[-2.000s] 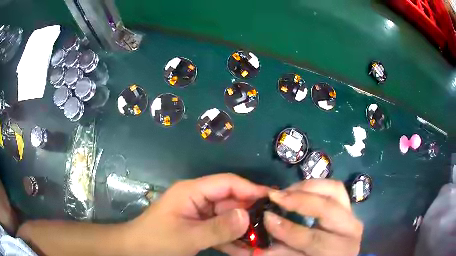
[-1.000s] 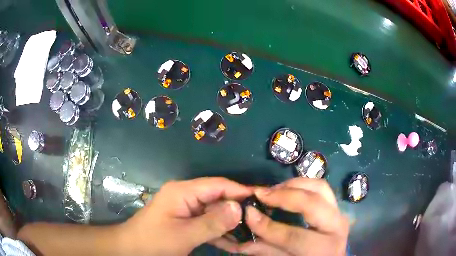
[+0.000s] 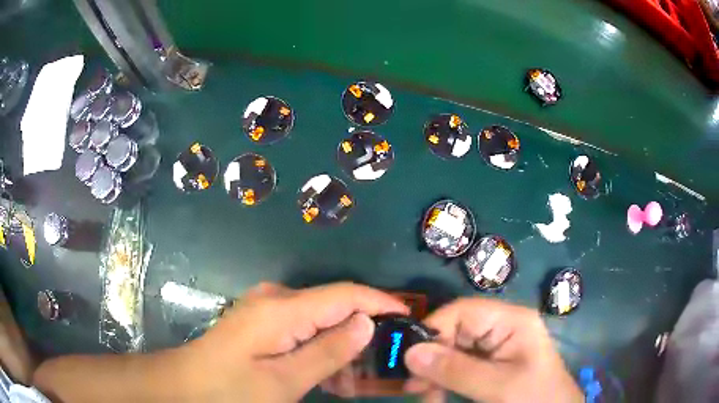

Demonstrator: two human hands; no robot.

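Observation:
My left hand (image 3: pixel 307 338) and my right hand (image 3: pixel 493 346) hold a dark round watch (image 3: pixel 386 346) between them, low in the middle of the view. Its dark face shows short bright blue lit marks. The fingers cover its edges. An orange-brown fixture (image 3: pixel 414 301) shows partly behind and under the hands. Two watch bodies (image 3: pixel 448 228) with silvery boards lie just beyond my right hand, and another watch body (image 3: pixel 564 292) lies to the right. Several black display modules (image 3: pixel 325 200) with orange tabs and white patches lie farther away.
Grey discs (image 3: pixel 101 134) cluster at left beside a white paper slip (image 3: pixel 49 118). Clear plastic (image 3: pixel 124 275) lies at left. White scraps (image 3: pixel 556 218) and a pink double-disc item (image 3: pixel 644 216) lie at right. A watch body (image 3: pixel 543 86) sits on the green belt. A red tray (image 3: pixel 670 35) is at upper right.
The watch has turned so its dark face with blue marks shows; earlier a red light glowed on it, then none. The fingers have opened a little around it. The body on the belt has moved left.

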